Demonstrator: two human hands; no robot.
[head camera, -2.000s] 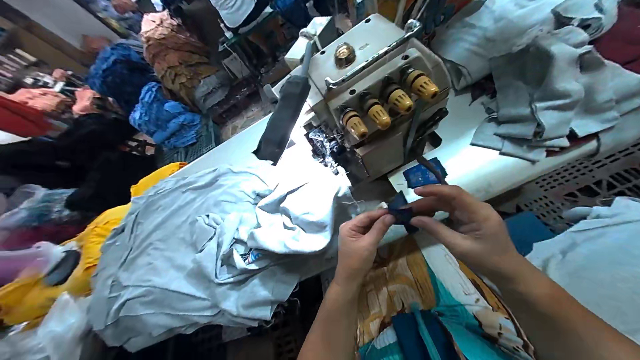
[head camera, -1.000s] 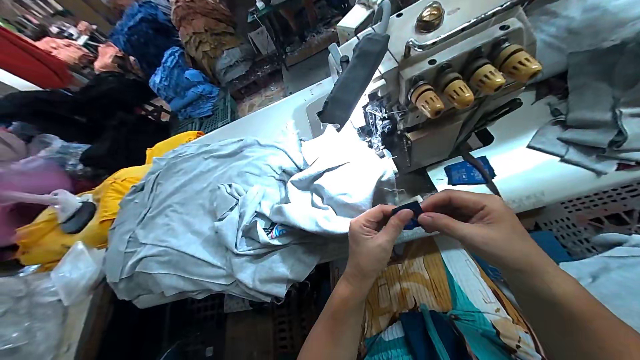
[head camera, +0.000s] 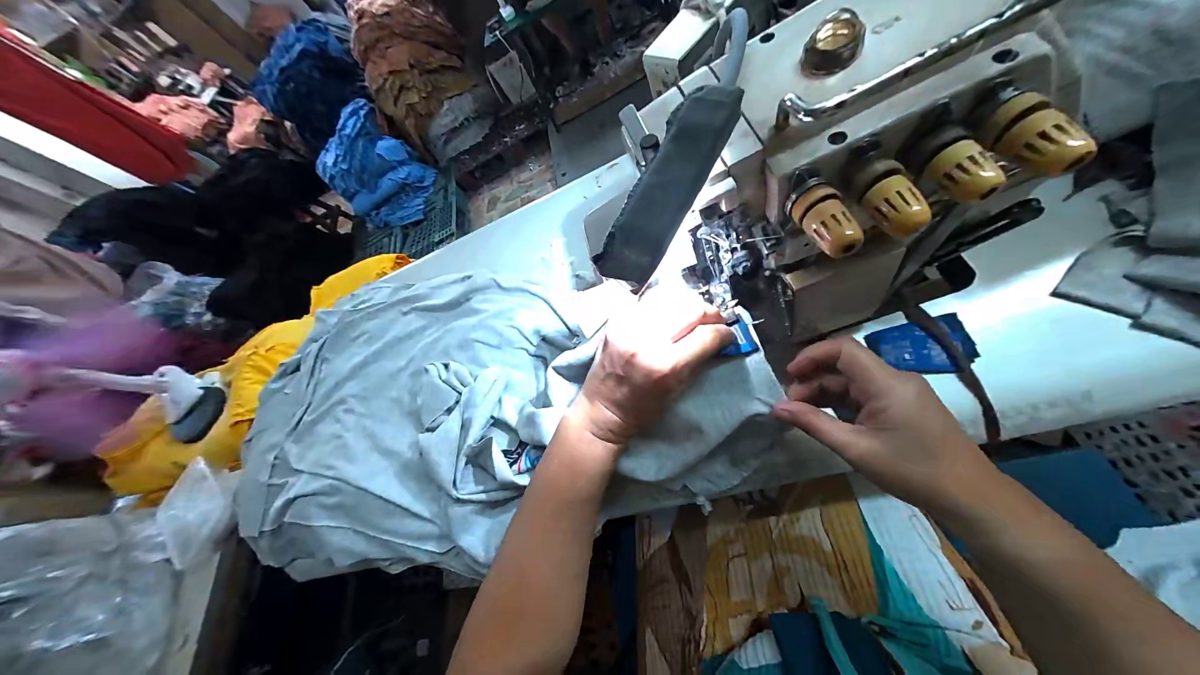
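A light grey knit garment (head camera: 375, 422) lies on the white bed of an overlock sewing machine (head camera: 900, 178). My left hand (head camera: 647, 366) presses on the garment beside the needle area, with a small blue label (head camera: 741, 337) at its fingertips, close to the presser foot. At the garment's right edge, my right hand (head camera: 862, 412) has thumb and fingers curled; the thumb tip touches the fabric edge, though a firm pinch cannot be made out. A dark padded lamp (head camera: 670, 187) lights the needle area.
Yellow tension knobs (head camera: 825, 220) front the machine. A blue patch (head camera: 923, 345) and a dark strap lie right of my right hand. Grey fabric pieces (head camera: 1106, 281) rest farther right. Yellow cloth (head camera: 253, 375) and a clear plastic bag (head camera: 192, 511) are at left. Blue cloth bundles stand behind.
Both hands held a small dark blue piece together above my lap. Now they are apart: my left hand has moved onto the garment by the needle area, my right to the garment's edge.
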